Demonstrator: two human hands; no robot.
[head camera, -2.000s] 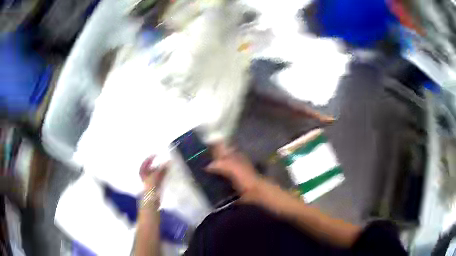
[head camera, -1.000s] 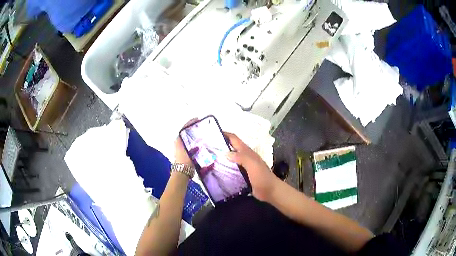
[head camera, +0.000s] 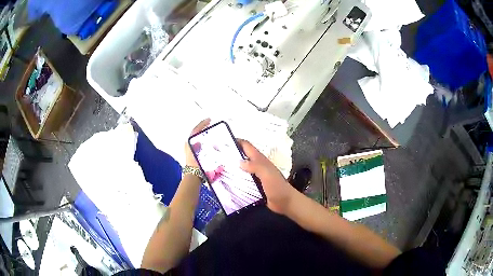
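Observation:
A smartphone (head camera: 227, 170) with a lit pinkish-white picture is held upright-tilted in front of my body. My left hand (head camera: 195, 153), with a metal watch at the wrist, grips its left edge, its fingers mostly hidden behind the phone. My right hand (head camera: 265, 175) grips its right edge, the thumb at the edge of the screen. White garment pieces (head camera: 162, 105) lie heaped on the machine table beyond the phone. More white pieces (head camera: 108, 167) lie at the left on a blue sheet (head camera: 158, 164).
The cream sewing machine (head camera: 292, 59) is ahead. A white tub (head camera: 102, 67) with plastic bags stands behind it. A side table (head camera: 362, 99) carries white pieces, near a blue bin (head camera: 448, 46). A green-and-white striped stool (head camera: 363, 186) is at the right. A wooden-edged box (head camera: 62, 105) is far left.
Two seconds ago the phone looked dark and my left hand was apart from it; now both hands hold it and its screen is lit. Since one second ago the phone has shifted only slightly.

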